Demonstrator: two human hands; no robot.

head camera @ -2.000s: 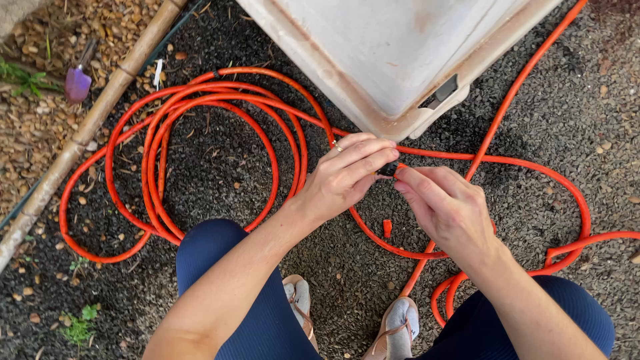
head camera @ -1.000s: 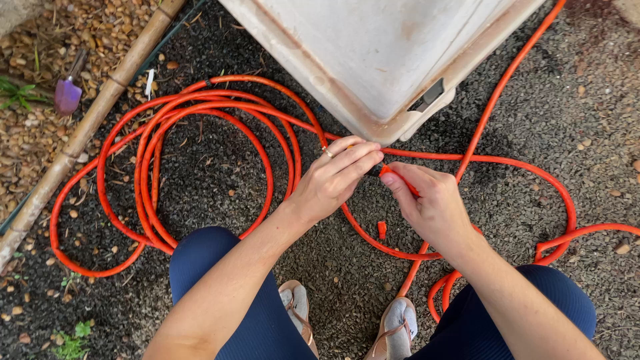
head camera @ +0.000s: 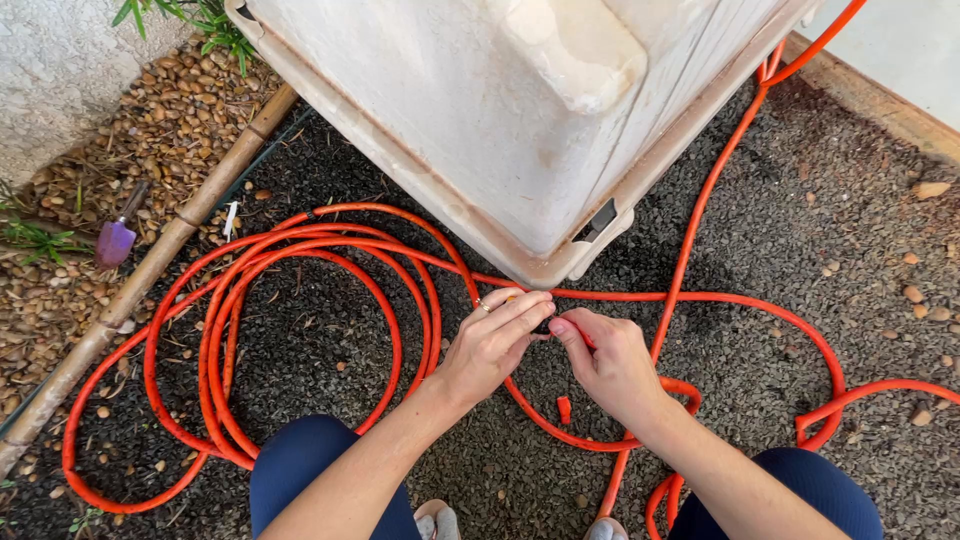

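Near the corner of a white plastic tub (head camera: 525, 172), my left hand (head camera: 499, 334) has its fingers closed around a small part with a bit of orange showing; the fingers hide most of it. Just beside it, my right hand (head camera: 607, 352) pinches an orange piece, probably a hose end, mostly covered by thumb and fingers. An orange garden hose (head camera: 396, 330) lies in loose coils at the left and runs on behind my hands to the right. A short cut piece of orange hose (head camera: 563, 409) rests on the gravel below my hands.
A bamboo pole (head camera: 161, 251) borders the brown pebbles at the left, where a purple hand trowel (head camera: 115, 241) lies. A white strip (head camera: 231, 219) is on the dark gravel. More hose loops (head camera: 832, 375) lie at the right. A rough wall (head camera: 67, 82) stands at the upper left.
Both hands stay close together by the tub's corner, with small shifts of the fingers. The view has tilted to show more of the tub and the wall.
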